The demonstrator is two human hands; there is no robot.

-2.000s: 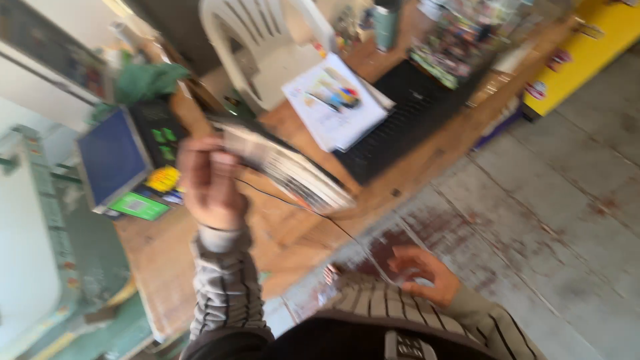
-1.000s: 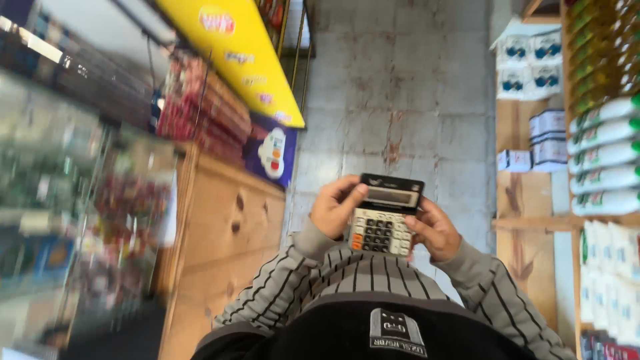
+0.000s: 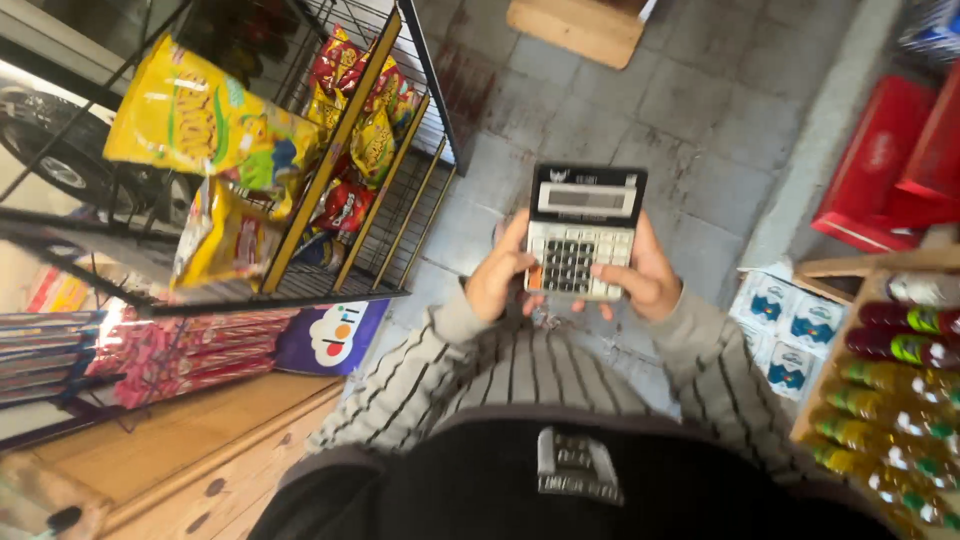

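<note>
A desktop calculator with a black top and pale body is held between both hands in front of my torso, its display away from me. My left hand grips its left edge, the thumb by the orange key and fingertips showing below the bottom edge. My right hand holds the right side, with the thumb lying over the keys at the lower right. Other fingers are hidden beneath the calculator.
A black wire rack with yellow snack bags stands at left, above a wooden counter. Bottles fill a shelf at right, near red boxes. A wooden piece is ahead on the tiled floor.
Two seconds ago my right hand was empty and apart from my left; both now hold the calculator. My right thumb has moved over the keys since one second ago. The view has shifted greatly.
</note>
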